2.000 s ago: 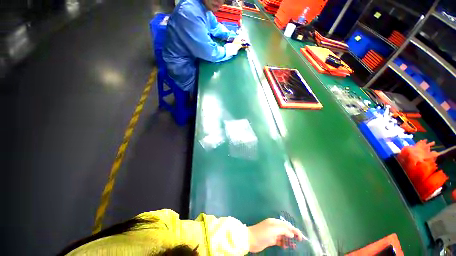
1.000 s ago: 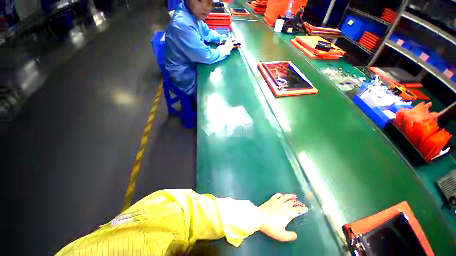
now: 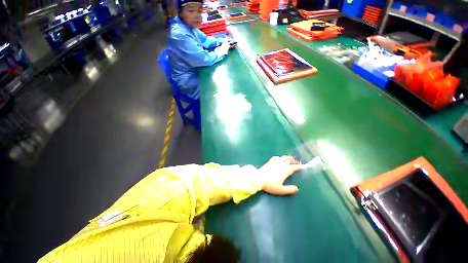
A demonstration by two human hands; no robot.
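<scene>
My left hand [image 3: 279, 175], bare below a yellow sleeve, reaches right over the green bench top. Its thumb is apart from the fingers. A clear sheet with rows of small dots [image 3: 296, 161] is at its fingertips and appears held; its outline is faint against the glare. A black glossy display panel [image 3: 410, 210] lies in an orange-red foam tray [image 3: 392, 176] at the lower right, cut off by the frame's edge. A narrow strip with small silvery parts runs along the panel's near-left side. My right hand is not in view.
Another panel [image 3: 286, 62] lies in an orange-red tray farther along the bench. A person in blue [image 3: 191, 49] sits at the bench's left side. Blue tray [image 3: 373, 75] and orange-red pieces [image 3: 426, 81] stand at the right. Shiny clear sheets [image 3: 233, 105] lie ahead.
The view has tilted up and swung, so the near panel shows more fully. My left hand has moved up in the picture, with its thumb now apart from the fingers.
</scene>
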